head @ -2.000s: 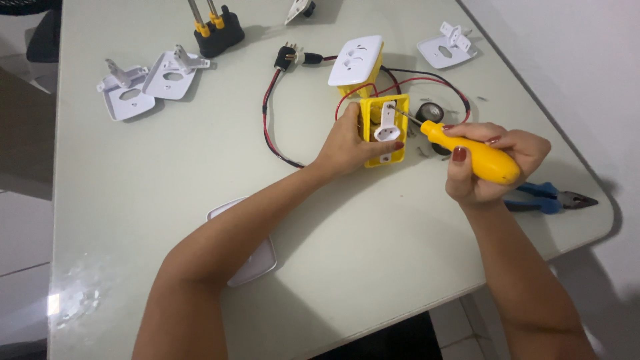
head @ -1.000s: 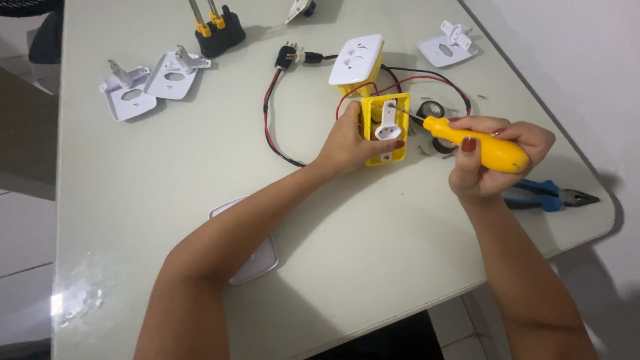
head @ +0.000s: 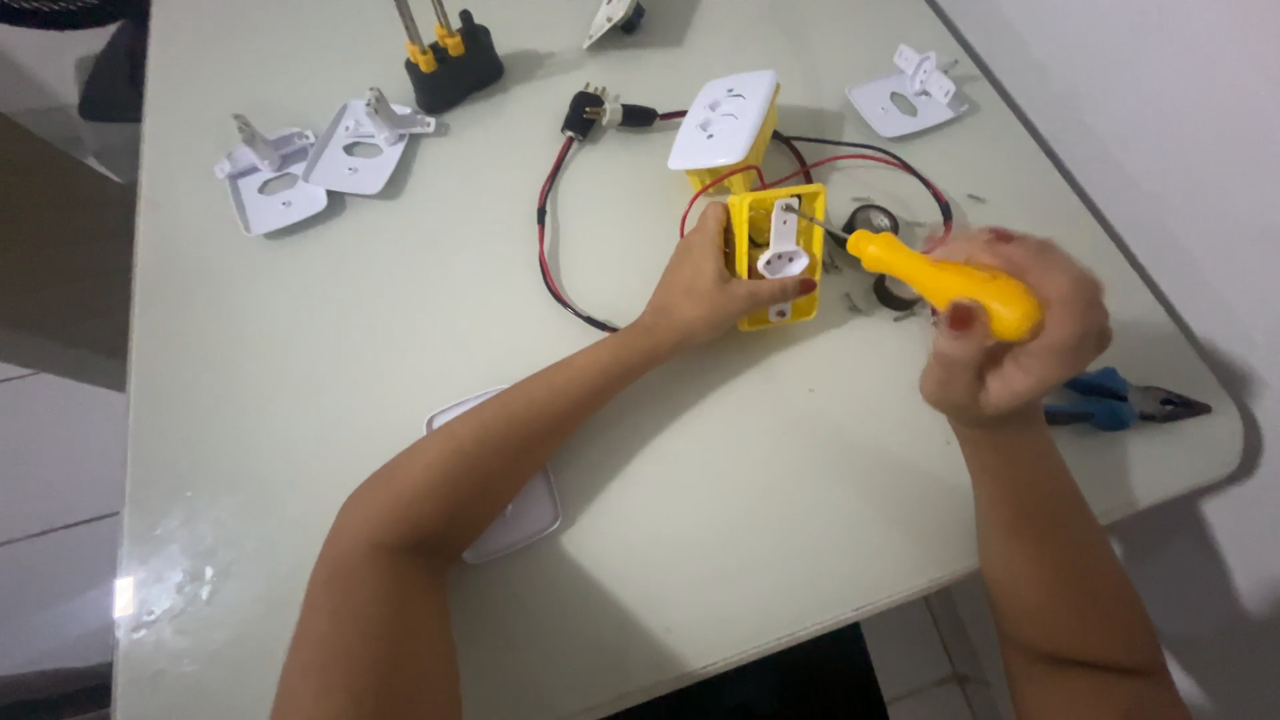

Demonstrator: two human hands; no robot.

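My left hand [head: 715, 275] grips a yellow plastic electrical box [head: 775, 318] by its left and lower sides, its thumb across the front. Inside the box sits a white socket module [head: 785, 240] on a strap. My right hand [head: 1015, 325], slightly blurred, holds a screwdriver with a yellow handle [head: 950, 280]; its tip is at the screw at the strap's upper end. Behind the box stands a second yellow box with a white outlet cover [head: 725, 120]. Red and black wires [head: 545, 225] loop around from a black plug [head: 580, 112].
White cover plates [head: 285, 210] [head: 350, 175] with modules lie at the left, another plate [head: 895, 120] at the back right. Tape rolls [head: 872, 220] and loose screws lie by the box. Blue-handled pliers [head: 1105, 400] are near the right corner. A white cover [head: 525, 520] lies partly under my left forearm.
The fingers of my right hand have shifted and opened somewhat around the screwdriver handle. My left hand and the yellow box have stayed in place.
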